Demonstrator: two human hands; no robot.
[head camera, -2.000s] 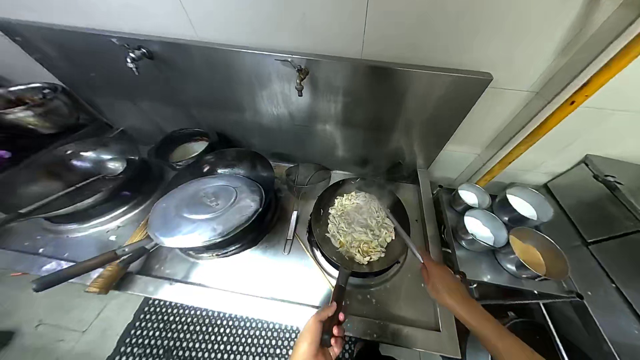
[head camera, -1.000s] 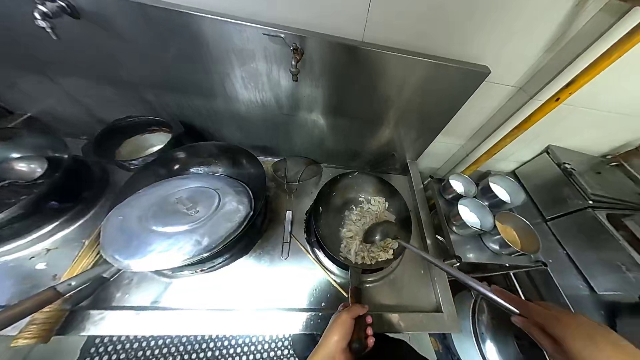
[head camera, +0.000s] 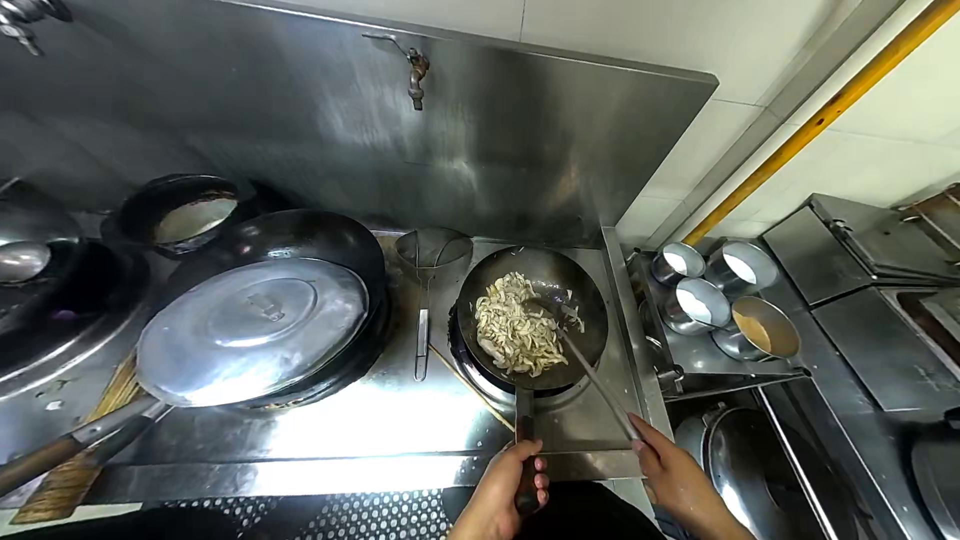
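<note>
My left hand (head camera: 511, 484) grips the dark handle of a wok (head camera: 587, 285), which sits over the right burner. Pale sliced food (head camera: 517, 330), perhaps mushrooms, lies in the wok, mostly left of centre. My right hand (head camera: 671, 472) holds the long metal handle of a ladle (head camera: 596, 379). The ladle's bowl is down in the wok at the food's right side, partly hidden by the slices. A mesh strainer (head camera: 433, 251) with a metal handle lies left of the wok, and a thin stick (head camera: 471, 388) rests on the steel top between them.
A larger wok (head camera: 307, 232) under a metal lid (head camera: 255, 330) stands to the left, beside a bamboo brush (head camera: 56, 487). Behind it is a dark pot (head camera: 180, 217). Metal containers (head camera: 754, 330) of seasonings stand at the right. A tap (head camera: 417, 79) juts from the steel backsplash (head camera: 517, 142).
The food, gathered lower in the wok a second ago, now spreads up its left side. My right hand and the ladle handle have moved closer to the wok's handle. My left hand keeps its grip.
</note>
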